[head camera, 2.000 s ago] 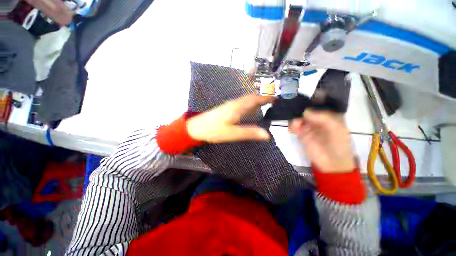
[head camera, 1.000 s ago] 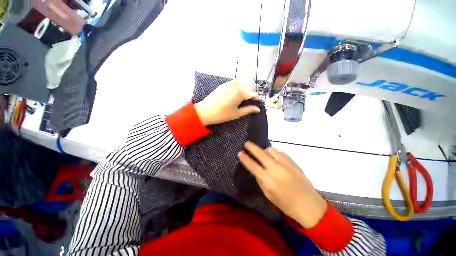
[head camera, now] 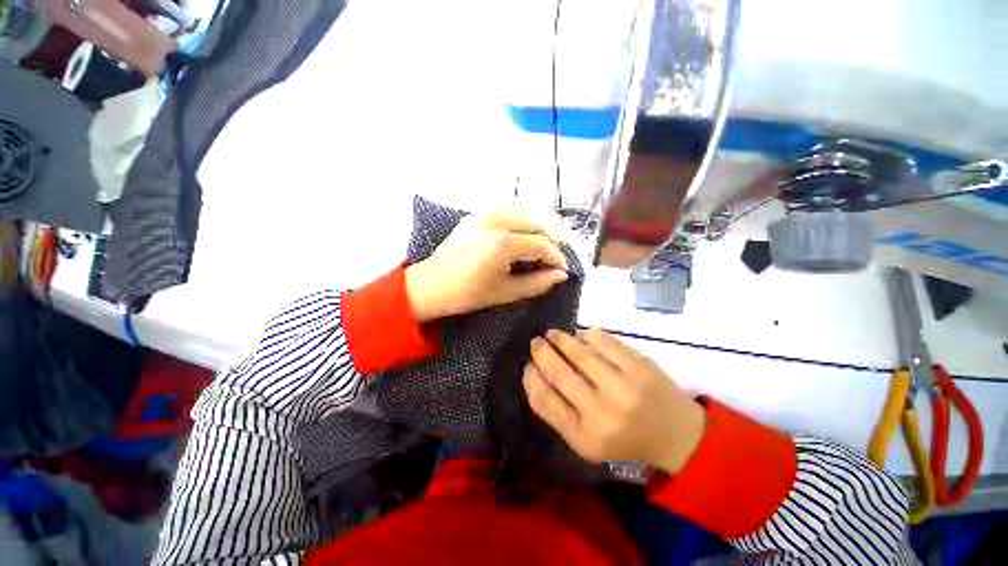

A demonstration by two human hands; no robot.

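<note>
A dark checked cloth panel (head camera: 442, 370) lies on the white table and hangs over its front edge toward the lap. A black piece (head camera: 520, 354) lies along its right side. My left hand (head camera: 481, 265) pinches the cloth's upper right edge between thumb and fingers, just below the needle area. My right hand (head camera: 608, 398) holds the same edge lower down, fingertips on the black piece. The presser foot and needle are mostly hidden behind the machine's parts and my left hand.
The white machine head (head camera: 884, 88) with a blue stripe fills the upper right, with a round grey knob (head camera: 820, 241). Shears (head camera: 915, 376) with yellow and red handles lie at right, near small dark pieces (head camera: 757, 257). Checked pieces (head camera: 155, 227) lie at upper left.
The black piece was at the needle with my right hand beside it; it now lies along the panel. Both hands have come onto the right edge, and the view has moved closer to the machine.
</note>
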